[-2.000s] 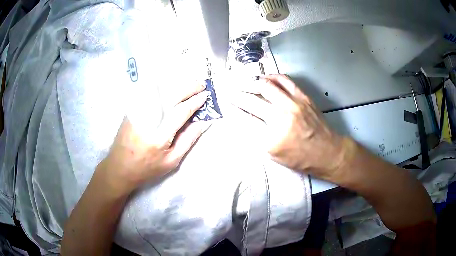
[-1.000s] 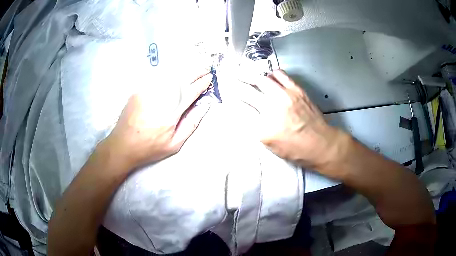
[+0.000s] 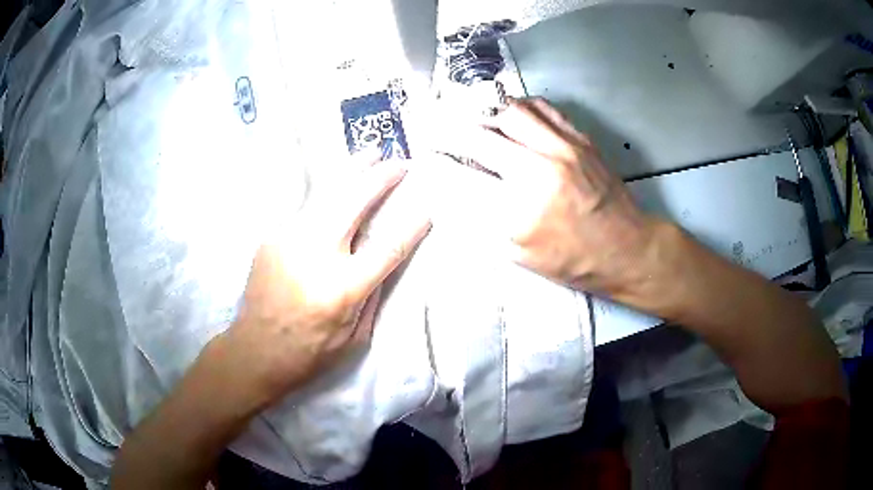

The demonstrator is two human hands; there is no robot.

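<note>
A pale garment (image 3: 172,220) spreads under the machine head (image 3: 414,33) and hangs over the front edge. A dark navy label with white lettering (image 3: 375,127) lies flat on it, just left of the needle area. My left hand (image 3: 330,249) rests on the cloth below the label, with fingertips near its lower edge. My right hand (image 3: 570,196) lies on the cloth right of the needle area, fingers bent. Both hands seem to press the cloth flat, with fingers apart. The glare bleaches out the fingertips, the needle and the cloth between the hands.
A dark looped metal cluster (image 3: 476,59) sits right of the needle area. The white machine table (image 3: 713,206) has a printed scale. Thin dark tools (image 3: 809,206) and a yellow item (image 3: 844,187) stand at the right edge. Loose pale cloth (image 3: 704,412) lies at the lower right.
The label was partly covered by my left fingers and now shows flat and uncovered. My left hand has moved down and slightly right. My right hand stays about where it was on the cloth.
</note>
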